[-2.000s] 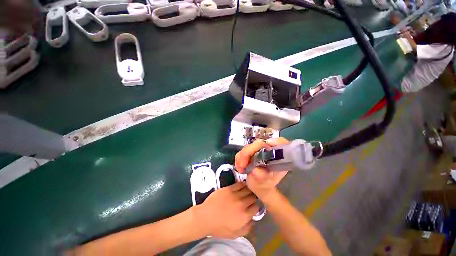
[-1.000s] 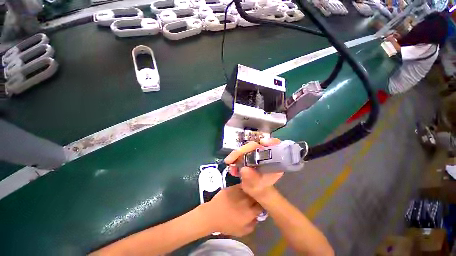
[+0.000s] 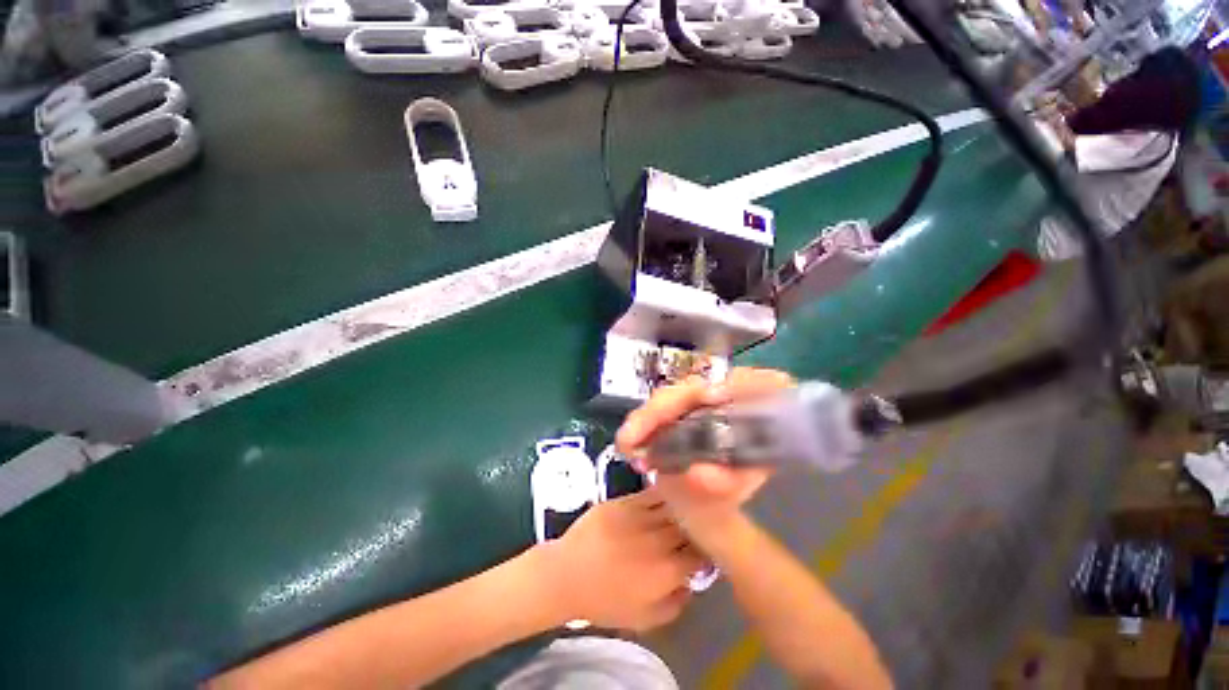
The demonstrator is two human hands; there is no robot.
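My right hand [image 3: 708, 445] grips the grey electric screwdriver [image 3: 782, 429], slightly blurred, its black cable running off to the right. My left hand [image 3: 620, 559] holds a white oval housing [image 3: 704, 577] on the green bench, just below the screwdriver; the hands hide most of it, and the screwdriver tip is not visible. Another white housing [image 3: 565, 483] lies flat to the left, partly under my left hand. The white screw feeder [image 3: 714, 313] stands just beyond my right hand, with brassy specks in its front tray [image 3: 667, 367].
A second grey tool [image 3: 825, 256] lies against the feeder's right side. Beyond the pale rail [image 3: 364, 321], the dark belt carries one single housing [image 3: 442, 159] and several more in rows. A grey post [image 3: 74, 378] stands at left. A person [image 3: 1125, 155] is at the upper right.
The view has shifted, and housings on the belt appear further right. The screwdriver's cable has swung right. Both hands keep their holds close together.
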